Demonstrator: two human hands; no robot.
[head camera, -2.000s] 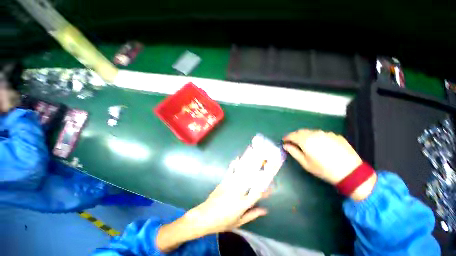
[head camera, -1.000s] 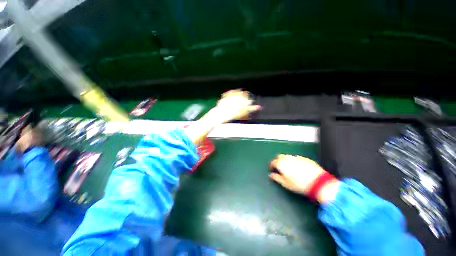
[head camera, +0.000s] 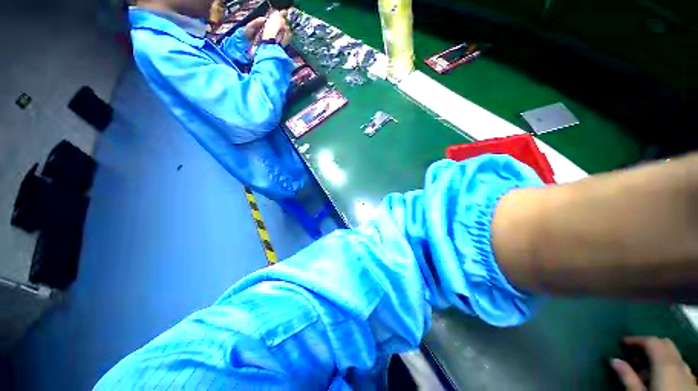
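Note:
My left forearm in its blue sleeve reaches across the view to the right edge, and the left hand is cut off there. My right hand (head camera: 660, 368) shows only partly at the bottom right corner, low over the green bench. A dark patch lies between its fingers, and I cannot tell whether it holds anything. The red parts bin (head camera: 542, 159) is partly hidden behind my left sleeve. A small silvery part (head camera: 377, 122) lies on the bench to the left of the bin. A pink-edged phone body (head camera: 316, 113) lies near the bench's front edge.
A coworker in a blue smock (head camera: 222, 84) works at the upper left, beside a heap of silvery parts (head camera: 329, 42). Beyond the white rail (head camera: 459, 109), the green belt carries a phone body (head camera: 453, 57) and a grey plate (head camera: 549, 117). A yellow-wrapped post (head camera: 396, 34) stands at the rail.
The view has swung left, bringing in the coworker and floor. My left hand has gone out at the right edge, and my right hand now sits in the bottom right corner. The black tray is out of view.

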